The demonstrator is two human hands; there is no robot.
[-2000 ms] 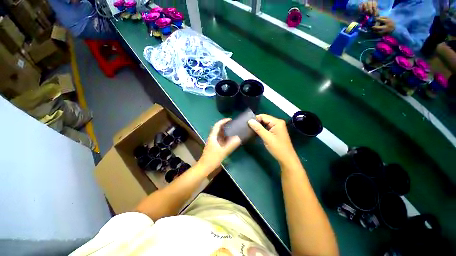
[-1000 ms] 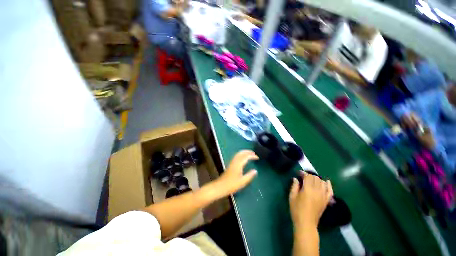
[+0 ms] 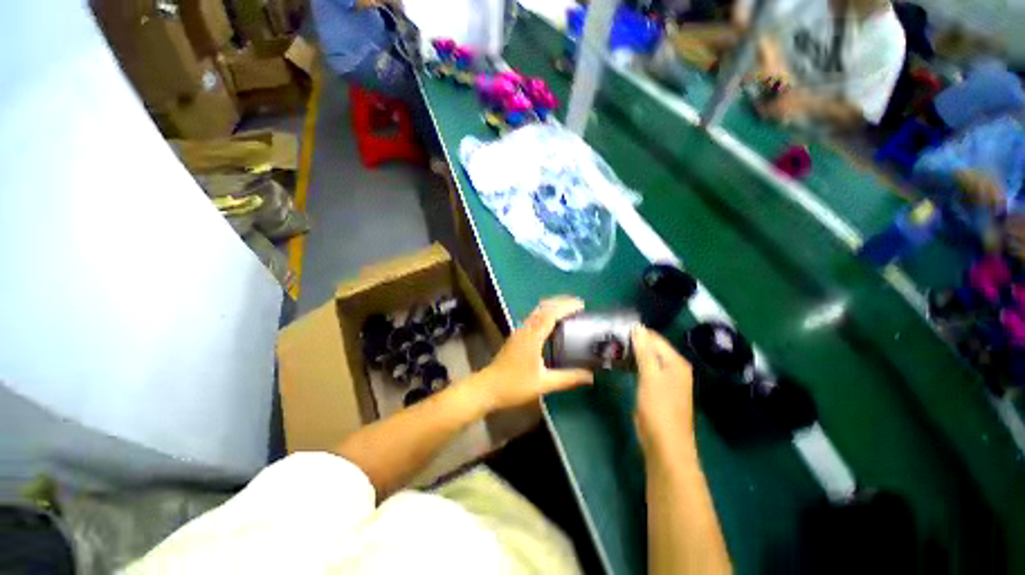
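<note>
A black housing (image 3: 592, 341) lies on its side between my hands above the green bench, its wall shining grey with a small round feature facing me. My left hand (image 3: 537, 357) grips its left end. My right hand (image 3: 663, 376) grips its right end. Other black housings (image 3: 665, 290) stand on the bench just beyond and to the right of my right hand. The clear bag of white rings (image 3: 547, 202) lies further up the bench. Whether a ring is inside the held housing cannot be seen.
An open carton (image 3: 311, 376) with several black housings stands on the floor at left. Pink-topped assemblies (image 3: 516, 94) stand up the bench. A metal post (image 3: 590, 70) rises beyond the bag. A red stool (image 3: 382, 126) and a white panel (image 3: 135, 281) are at left. People sit across the line.
My hands have come together around a housing; a second ago both were apart, the left one empty and the right one over the standing housings. The view has shifted slightly.
</note>
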